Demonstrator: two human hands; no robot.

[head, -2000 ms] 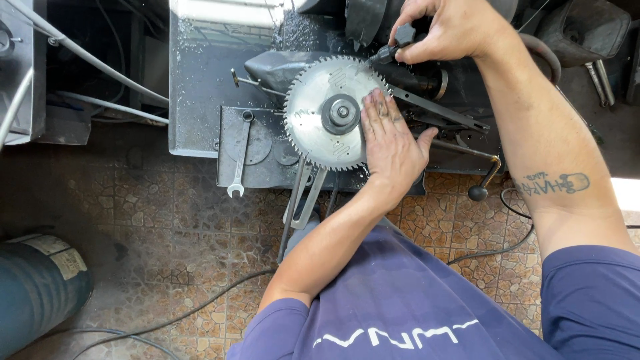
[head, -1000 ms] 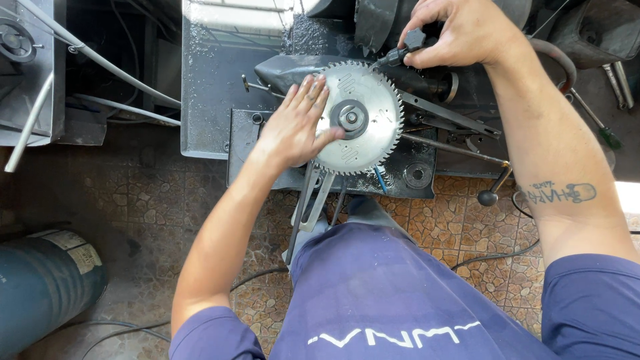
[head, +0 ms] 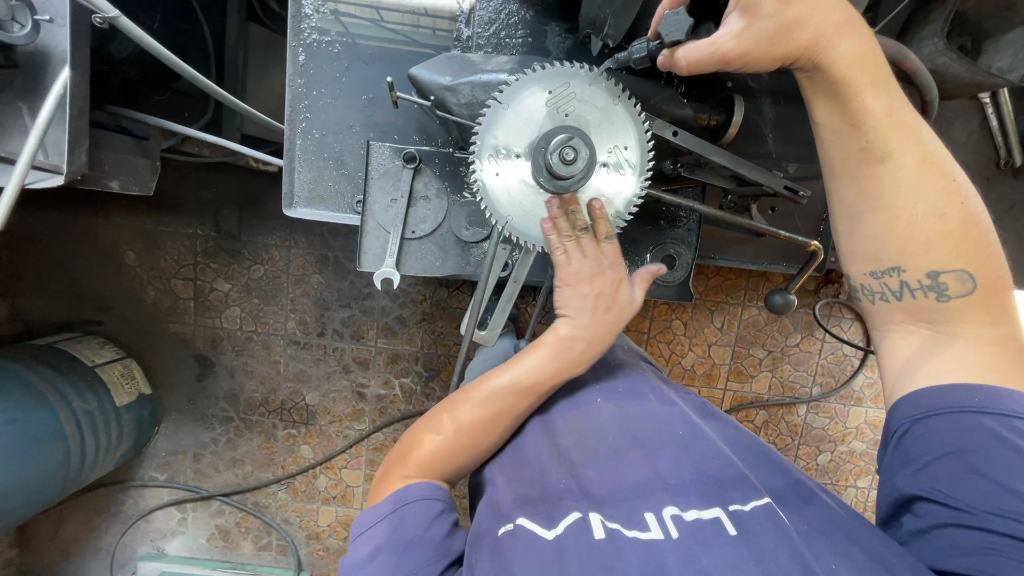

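Observation:
A toothed circular saw blade lies face up on the machine, clamped at its centre by a dark round hub with a nut. My left hand rests flat on the blade's lower part, fingers spread and fingertips just below the hub. At the blade's upper right edge, my right hand grips a black knobbed fitting, whose thin tip points at the teeth. Part of that hand is cut off by the top of the view. Left of the blade, a combination wrench lies on a dark metal plate.
A bent crank lever with a ball knob juts out at the lower right of the machine. Slotted metal arms stick out below the blade. A blue drum stands at left, and a black cable crosses the tiled floor.
My left hand has moved from the blade's left side to its lower part. The right hand stays at the fitting by the upper right edge.

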